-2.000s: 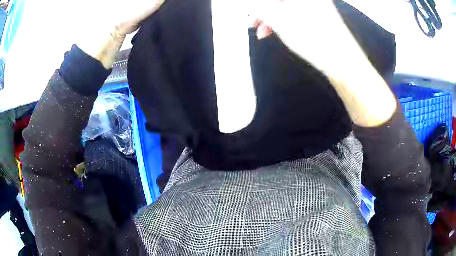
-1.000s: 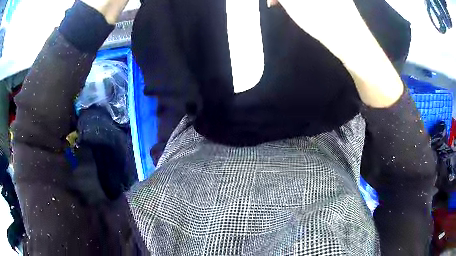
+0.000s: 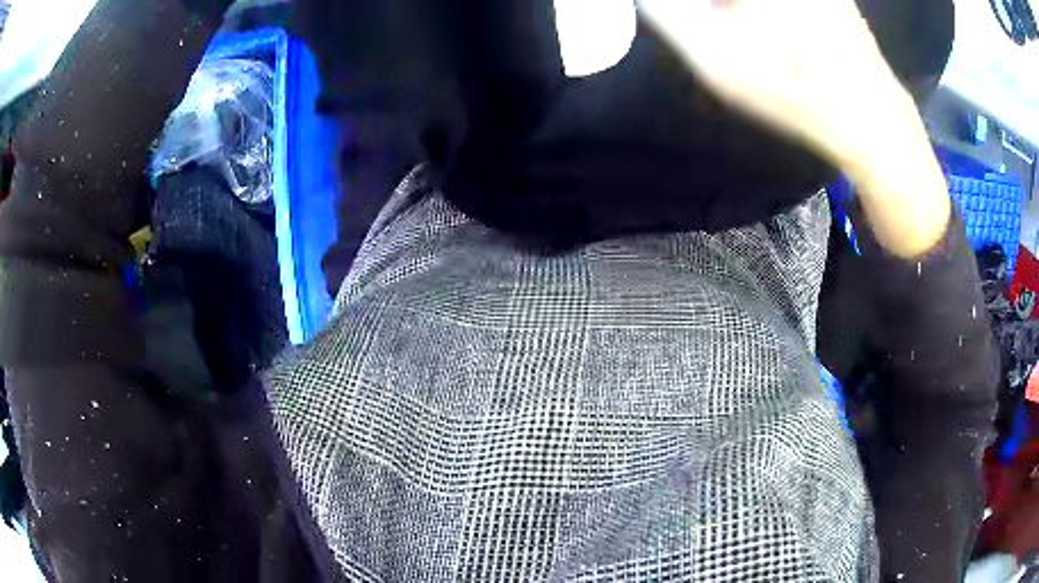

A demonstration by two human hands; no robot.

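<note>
A large black cloth (image 3: pixel 684 171) hangs from the top edge of the picture down onto the lap, over a grey checked apron (image 3: pixel 547 387). The rounded end of a white strip (image 3: pixel 595 37) lies on the black cloth at the top. My left hand is out of the picture; only its dark sleeve shows at the upper left. My right forearm, pale and washed out, reaches over the cloth to the top edge. The right hand itself is cut off or too bright to make out.
A blue crate (image 3: pixel 299 182) at the left holds dark cloth (image 3: pixel 217 245) and a crumpled clear plastic bag (image 3: pixel 234 125). A blue grid crate (image 3: pixel 989 211) stands at the right, with a shiny black bundle (image 3: pixel 1008 308) by it. Black scissor handles (image 3: pixel 1017 17) show at the top right.
The view has shifted so the cloth, strip and crates sit higher in the picture. Both hands, partly visible before, have passed out at the top edge. Less of the white strip shows.
</note>
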